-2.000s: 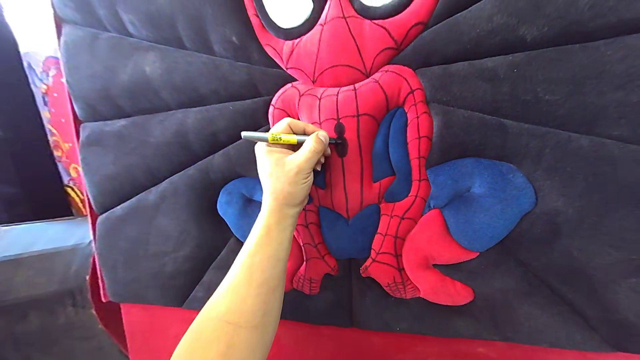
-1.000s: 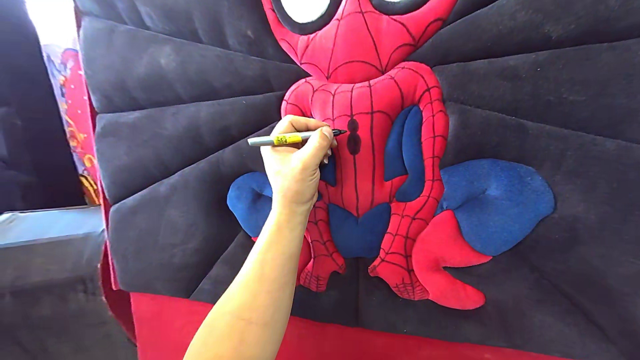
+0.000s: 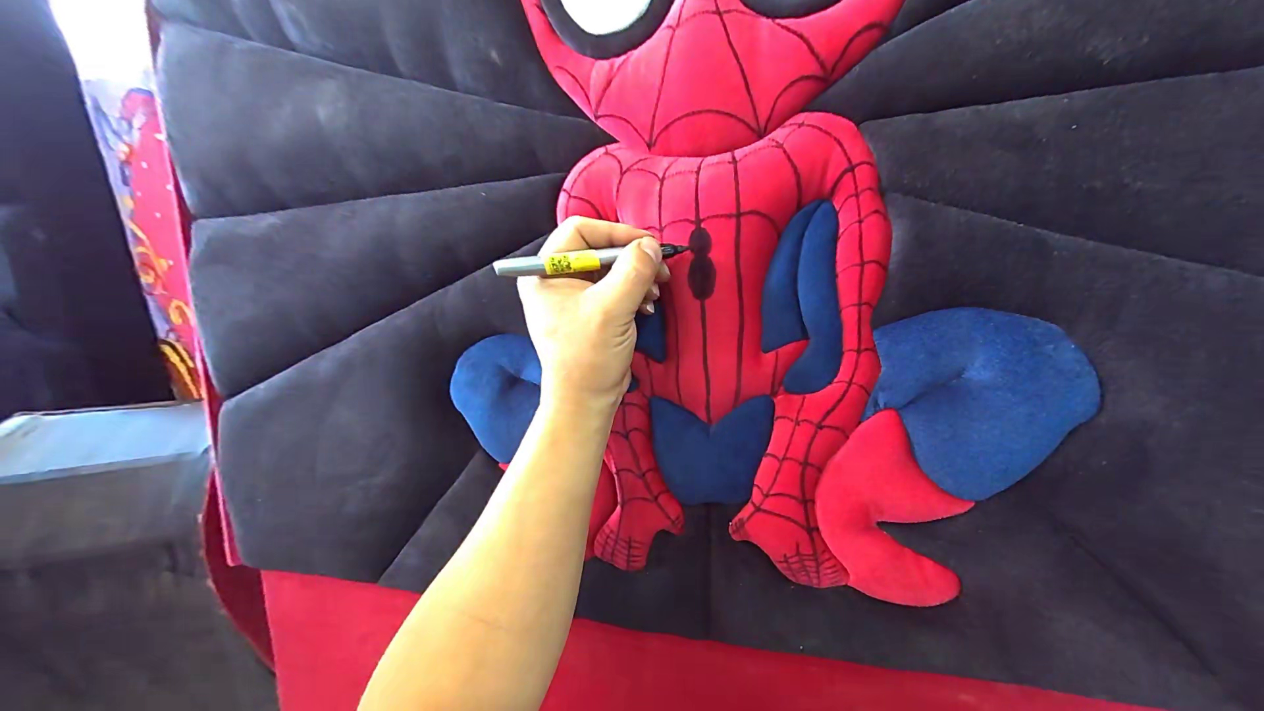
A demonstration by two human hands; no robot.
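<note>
My left hand (image 3: 597,296) reaches up from the bottom and is closed on a grey marker pen (image 3: 518,267) with a yellow label. Its black tip points right, at the left edge of a dark two-lobed spider mark (image 3: 702,277). That mark is on the red chest of a padded Spider-Man figure (image 3: 731,346). Black web lines cover the figure's head, chest and arms. Blue padded parts form the flanks, hips and thighs. The top of the head is cut off by the frame, and my hand and forearm hide part of the figure's left-side arm and leg. My right hand is not in view.
Black quilted panels (image 3: 375,148) surround the figure, with seams fanning outward. A red fabric border (image 3: 415,632) runs along the bottom. At the left are a pale grey flat-topped object (image 3: 99,439), a patterned red cloth (image 3: 153,188) and a dark upright surface (image 3: 49,237).
The marker's tip has moved from over the spider mark to its left edge. My left hand keeps hold of the marker. The view has shifted slightly.
</note>
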